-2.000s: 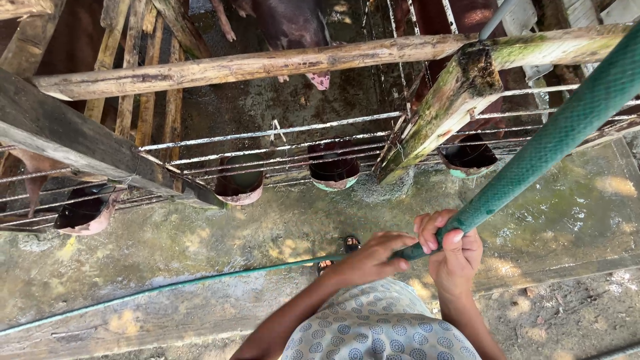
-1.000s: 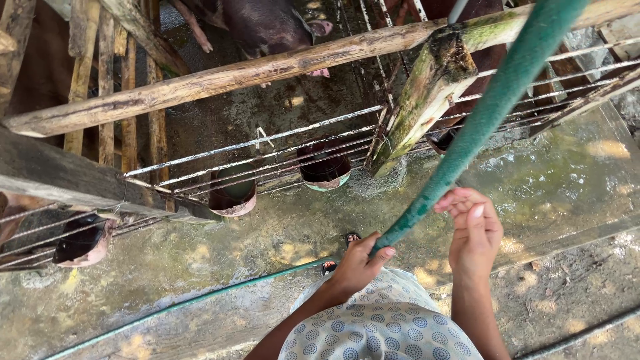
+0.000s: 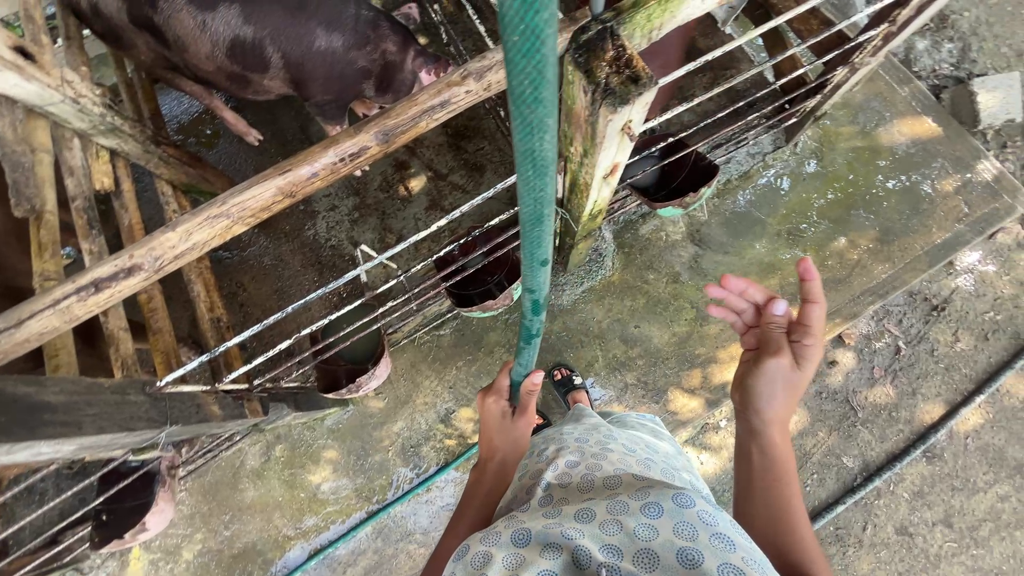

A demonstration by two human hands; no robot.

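Observation:
My left hand (image 3: 508, 412) is closed around a green ribbed hose (image 3: 536, 192), which rises from my fist toward the top of the view, passing in front of the wooden rail and the bars. Off to the right, my right hand (image 3: 772, 344) is raised over the wet concrete with its fingers spread and nothing in it. A thinner length of green hose (image 3: 384, 512) runs along the ground at the lower left, beside my left forearm. Where it leads behind my arm is hidden. The upper end of the held hose lies outside the frame.
A dark pig (image 3: 272, 48) stands in the pen behind a wooden rail (image 3: 264, 192) and metal bars (image 3: 336, 284). Feeding bowls, one at the bars' left (image 3: 360, 376) and one near the post (image 3: 676, 180), line the pen. A mossy post (image 3: 596, 136) supports the rail. A dark pipe (image 3: 920, 444) lies at right.
My right hand has let go of the hose and moved away to the right. My left hand still grips the hose, which now points more nearly straight up the view.

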